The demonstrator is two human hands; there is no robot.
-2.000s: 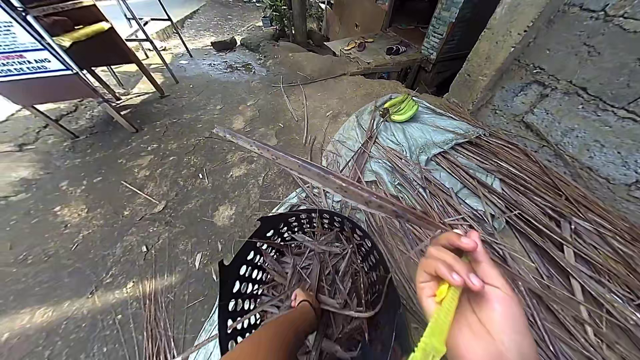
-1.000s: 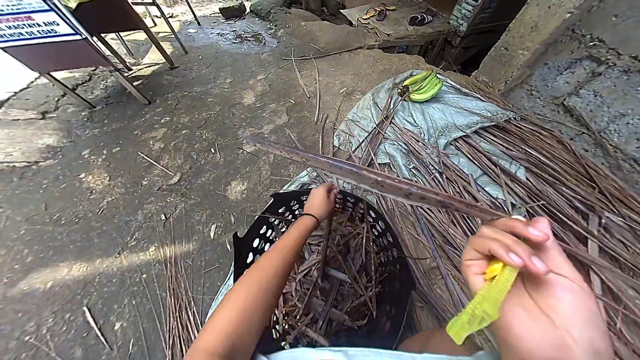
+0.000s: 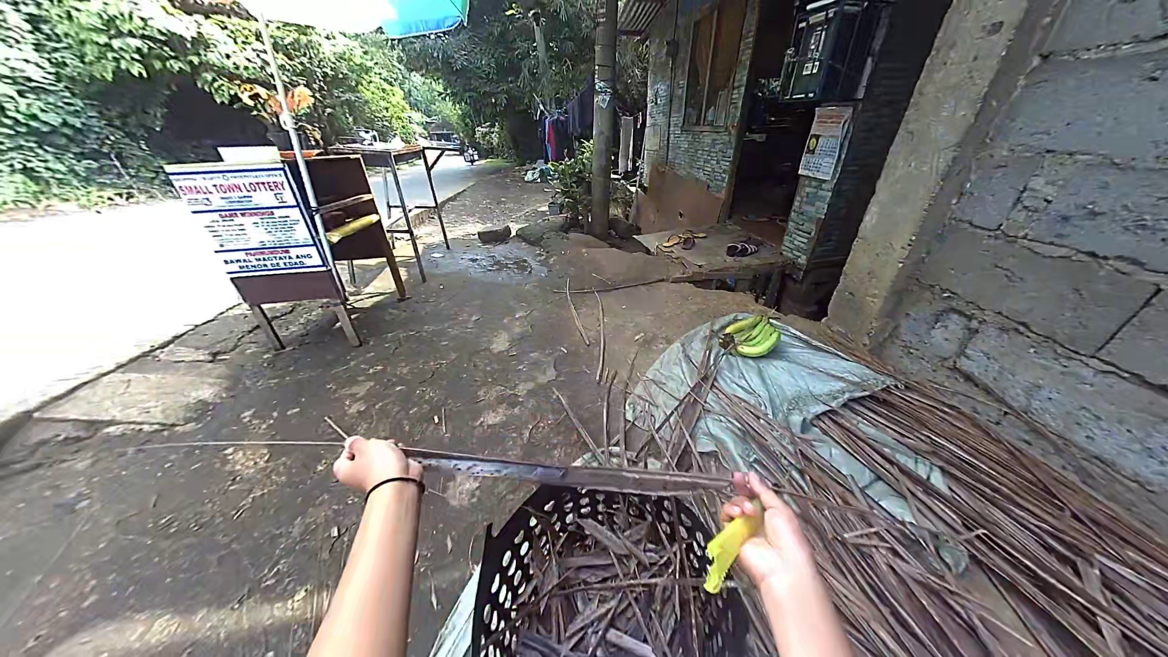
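A long dried palm leaflet (image 3: pixel 602 478) stretches across between both hands, above a black perforated plastic basket (image 3: pixel 497 584) filled with dry leaf scraps (image 3: pixel 611 584). My left hand (image 3: pixel 376 464), with a dark band at the wrist, is closed around the leaflet; a thin pale strand runs out leftward from it. My right hand (image 3: pixel 762 525) pinches the leaflet's other end and also has a yellow object (image 3: pixel 730 550), perhaps a knife handle or wrapping, in its fingers. Any blade is not clearly seen. Many dried palm leaflets (image 3: pixel 985 538) are piled right of the basket.
Green bananas (image 3: pixel 756 336) lie on a pale sack (image 3: pixel 821 365) by the leaflet pile. A concrete block wall (image 3: pixel 1049 228) borders the right side. Ahead left stand a sign board (image 3: pixel 251 219) and a wooden table (image 3: pixel 374 157). A post (image 3: pixel 602 119) and a doorway with footwear are farther ahead.
My left hand was in the basket, then at its far rim; now it grips the leaflet out to the left. The leaflet, slanted earlier, lies nearly level. The view has tilted up.
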